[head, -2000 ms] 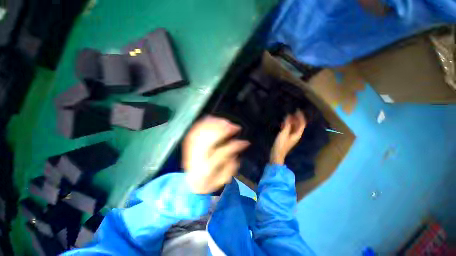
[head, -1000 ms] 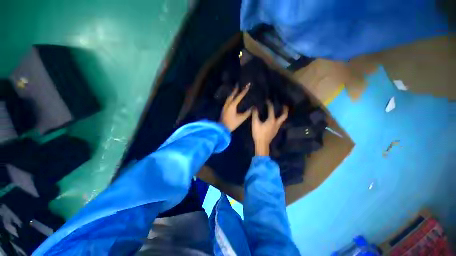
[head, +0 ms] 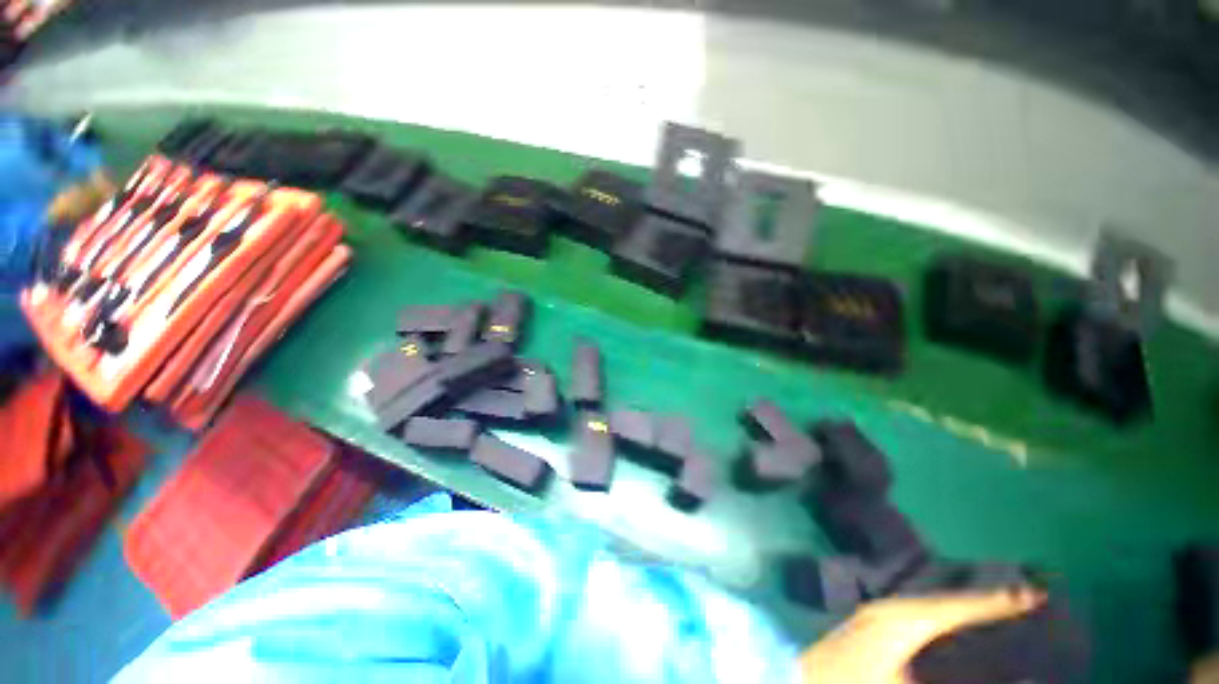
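My left hand [head: 916, 635] is at the bottom right, at the end of a light blue sleeve. It is curved around dark pieces [head: 1003, 652], which are blurred and partly cut off by the bottom edge. More small black inner boxes [head: 866, 515] lie just beyond the hand. A loose pile of small grey-black inner boxes [head: 461, 381] lies on the green bench top [head: 642, 521] at the centre left, some with a tiny gold mark. My right hand cannot be made out.
Black gift boxes [head: 852, 321] stand along the rear strip, several with lids up [head: 766, 218]. Stacked orange-red trays [head: 201, 287] holding watches are at the left end. Red trays [head: 234, 501] lie lower down. Another person's blue sleeve [head: 34, 174] is at the left edge.
The view has swung from the carton to the bench and its rear row. Both hands were inside the carton; now my left hand is over the bench with dark pieces.
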